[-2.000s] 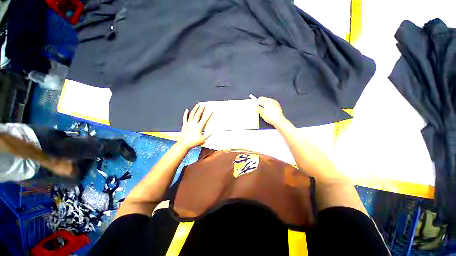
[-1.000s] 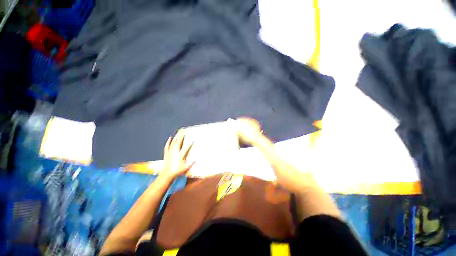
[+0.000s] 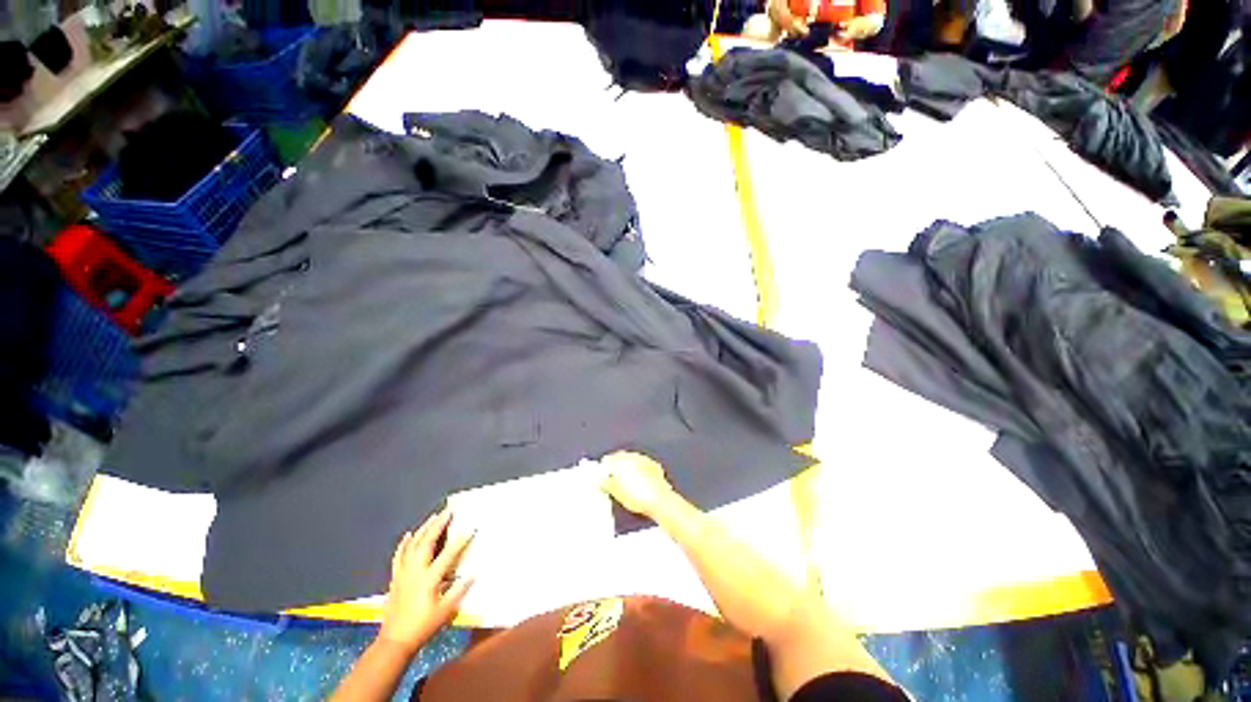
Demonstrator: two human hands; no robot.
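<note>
A dark grey part-sewn garment (image 3: 371, 370) lies spread on the white table, with folds and a small pocket-like line on it. A pale rectangular template (image 3: 538, 518) lies on its near edge. My left hand (image 3: 428, 583) rests with fingers apart at the template's left end, not gripping. My right hand (image 3: 637, 488) is closed at the template's upper right corner, around a thin white marking tool (image 3: 590, 465). Only the tool's tip shows, small and blurred.
A dark garment pile (image 3: 1056, 357) lies on the right. More dark garments (image 3: 796, 103) lie at the far side, near a person in orange-red (image 3: 827, 17). Blue crates (image 3: 192, 199) and a red stool (image 3: 110, 274) stand at left. Yellow tape (image 3: 748, 206) crosses the table.
The view has tilted up, showing more of the table's far side. My left hand stays on the template and my right hand at its corner; the garment lies much the same.
</note>
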